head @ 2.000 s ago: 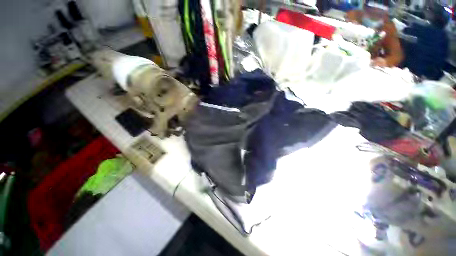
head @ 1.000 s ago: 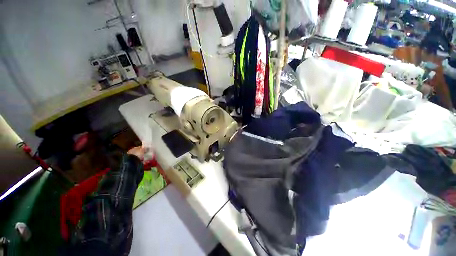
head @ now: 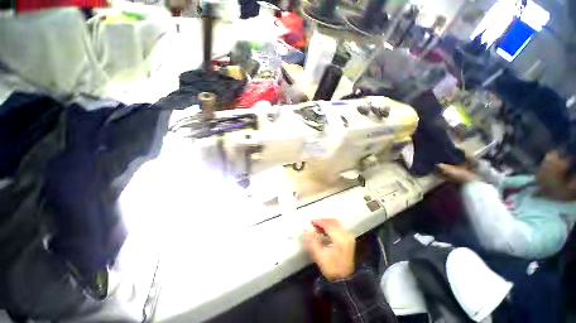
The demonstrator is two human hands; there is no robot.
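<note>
My right hand [head: 331,249] is over the front edge of the white table [head: 252,258], in front of the sewing machine's bed. Its fingers are curled and blurred, and I cannot tell whether it holds anything small. My left hand is out of the picture. The cream sewing machine [head: 341,129] stands on the table, with black scissors [head: 227,124] on top of its head. Lamp glare hides the needle area. The navy and grey garment [head: 82,183] lies bunched at the left, apart from my hand.
Another person [head: 524,208] in a pale top sits at the right, a hand reaching to dark fabric [head: 432,132] beyond the machine. White-and-dark pieces [head: 477,284] lie at the lower right. White cloth [head: 47,50] and a red bundle [head: 260,94] are behind.
The view has swung right, from the other machine to this one. The plaid-sleeved arm at the left has gone out of view. My right hand has come into view.
</note>
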